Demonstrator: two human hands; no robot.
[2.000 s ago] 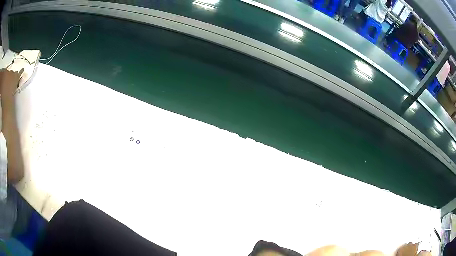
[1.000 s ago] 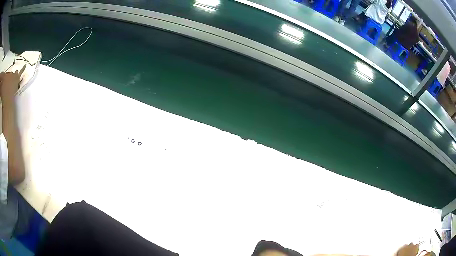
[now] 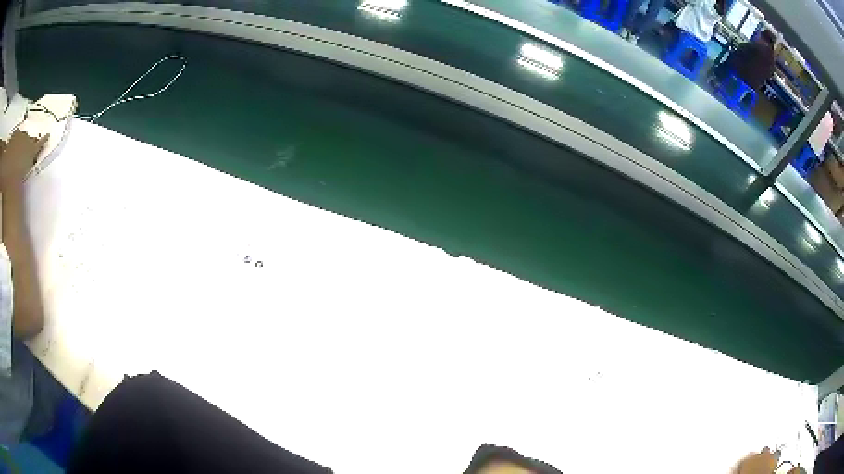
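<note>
At the bottom right edge, a bare hand [image 3: 759, 461] is cut off by the frame; it appears to be my left hand, reaching in from the left. Its fingertips are at small, pale, overexposed work with a thin dark curved line [image 3: 787, 467]. I cannot tell whether it grips anything. A slim dark item [image 3: 812, 432] lies just above, at the right edge. A dark sleeve or cloth [image 3: 185, 426] and a dark cuff [image 3: 504, 455] show along the bottom. My right hand is not in view.
The white tabletop [image 3: 370, 343] has small circle marks [image 3: 254, 262]. The green belt [image 3: 370, 167] runs behind it with metal rails. At left, another person's arm [image 3: 20, 278] reaches to a pale unit [image 3: 51, 106]; a cord loop [image 3: 153, 81] lies on the belt. People and blue stools [image 3: 687, 56] are beyond.
The white cord loop and the faint marks on the belt have shifted right. The forearm near the bottom right has dropped out of the frame, leaving the hand's upper part visible.
</note>
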